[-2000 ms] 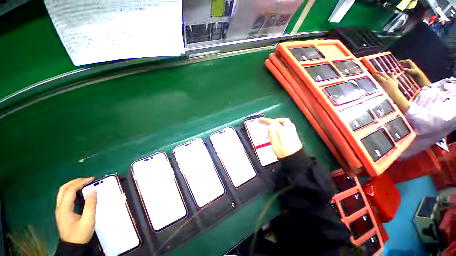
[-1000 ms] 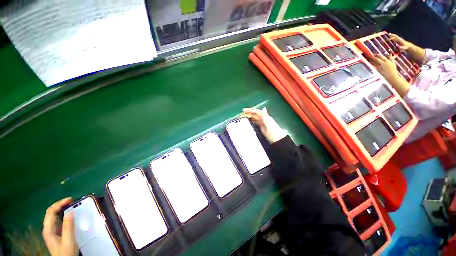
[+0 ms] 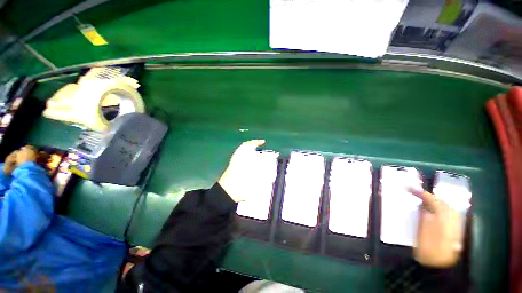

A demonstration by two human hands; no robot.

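Note:
A black tray (image 3: 349, 249) lies on the green bench with several smartphones side by side, their screens lit white. My left hand (image 3: 237, 169) is at the leftmost phone (image 3: 260, 191), at the tray's left end; glare hides whether it grips. My right hand (image 3: 439, 232), blurred, is over the two rightmost phones, with a finger extended at the screen of the second phone from the right (image 3: 398, 212). It holds nothing visible and partly covers the rightmost phone (image 3: 455, 186).
A grey tape dispenser (image 3: 129, 149) with a cream tape roll (image 3: 121, 106) and a cable stands at left. A person's blue sleeve (image 3: 26, 194) and hands are at far left. Stacked orange-red trays (image 3: 508, 149) are at the right edge. A white sheet (image 3: 337, 26) and yellow tag (image 3: 93, 35) are behind.
The view has swung left, bringing in the dispenser and the blue-sleeved person. My right hand has moved from the rightmost phone's top edge to over the screens. My left hand remains at the leftmost phone.

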